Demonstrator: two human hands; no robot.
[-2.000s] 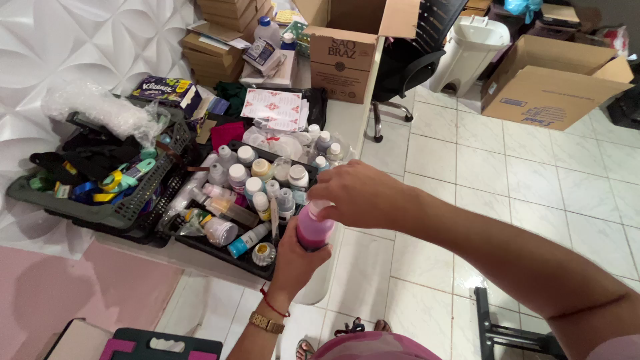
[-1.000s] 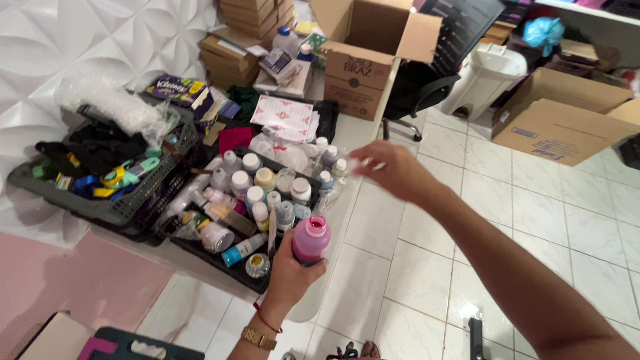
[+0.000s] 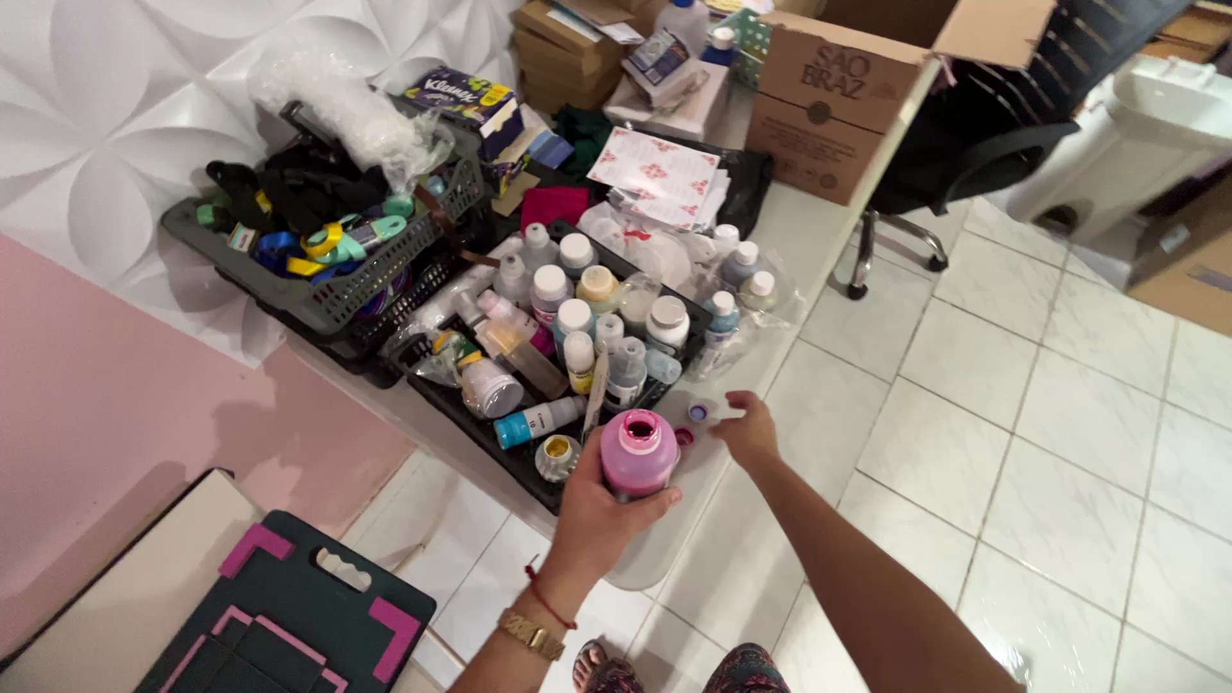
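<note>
My left hand (image 3: pixel 604 510) grips an uncapped plastic bottle of pink liquid (image 3: pixel 639 460), held upright near the table's corner. Its mouth is stained dark pink. My right hand (image 3: pixel 751 431) is over the table edge with its fingers apart, beside a small whitish cap (image 3: pixel 699 412) with a purplish inside; whether the fingers touch it is unclear. A dark pink cap (image 3: pixel 683 438) lies between that cap and the bottle. Behind my left hand is a black crate (image 3: pixel 539 474) full of capped bottles, among them a cyan-and-grey ink bottle (image 3: pixel 539 423) and an open small jar (image 3: pixel 557 456).
A grey plastic basket (image 3: pixel 337 298) of straps and bubble wrap stands left of the crate. Printed sheets (image 3: pixel 654 173), a tissue box (image 3: pixel 472 106) and a cardboard box (image 3: pixel 828 115) are farther back on the white table (image 3: pixel 799 289). An office chair (image 3: pixel 991 154) stands at the right.
My right hand has left the bottle's top and come down to the table edge by the caps. The bottle's open mouth now shows, and my left hand still holds it.
</note>
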